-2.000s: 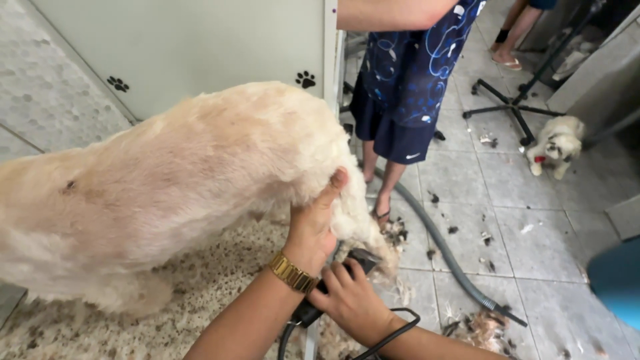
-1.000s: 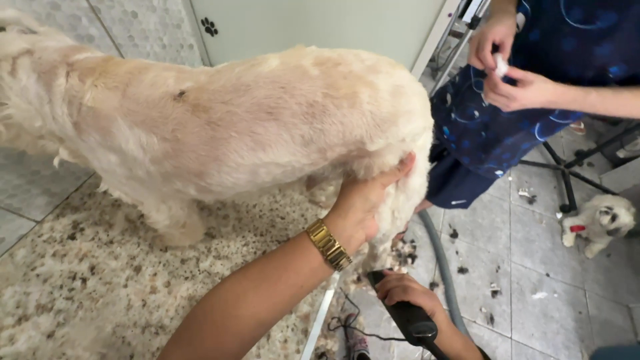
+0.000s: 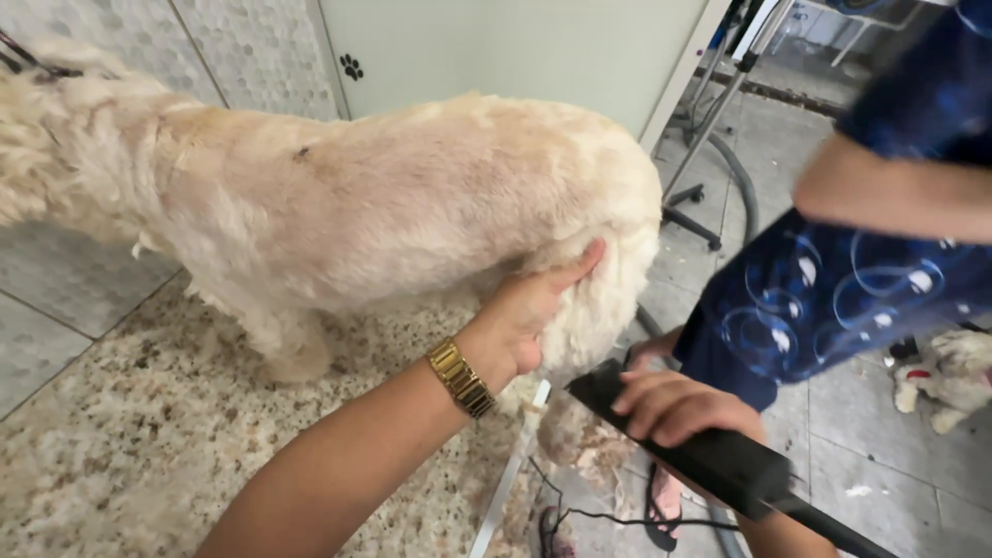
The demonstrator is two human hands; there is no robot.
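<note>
A cream-coloured dog (image 3: 403, 194) with a close-clipped back stands on a speckled stone tabletop (image 3: 101, 434), its rump to the right. My left hand (image 3: 519, 322), with a gold watch (image 3: 459, 377) at the wrist, holds the dog's hind leg, thumb on the outer side of the thigh; the fingers behind are mostly hidden. My right hand (image 3: 690, 407) is closed around black corded hair clippers (image 3: 697, 457). The clipper head is at the lower part of that hind leg, just below my left hand. The paw is not plainly visible.
Another person (image 3: 852, 287) in a dark blue patterned garment stands close on the right. Behind are a wheeled metal stand (image 3: 709, 132) and a grey hose (image 3: 740, 182). A small dog (image 3: 949, 380) is on the tiled floor (image 3: 876, 449). A pale panel (image 3: 496, 54) rises behind the table.
The clippers have come up from lower beside the leg, and more of their body shows. The other person's hands, in sight a second ago, are out of view. My left hand still holds the leg.
</note>
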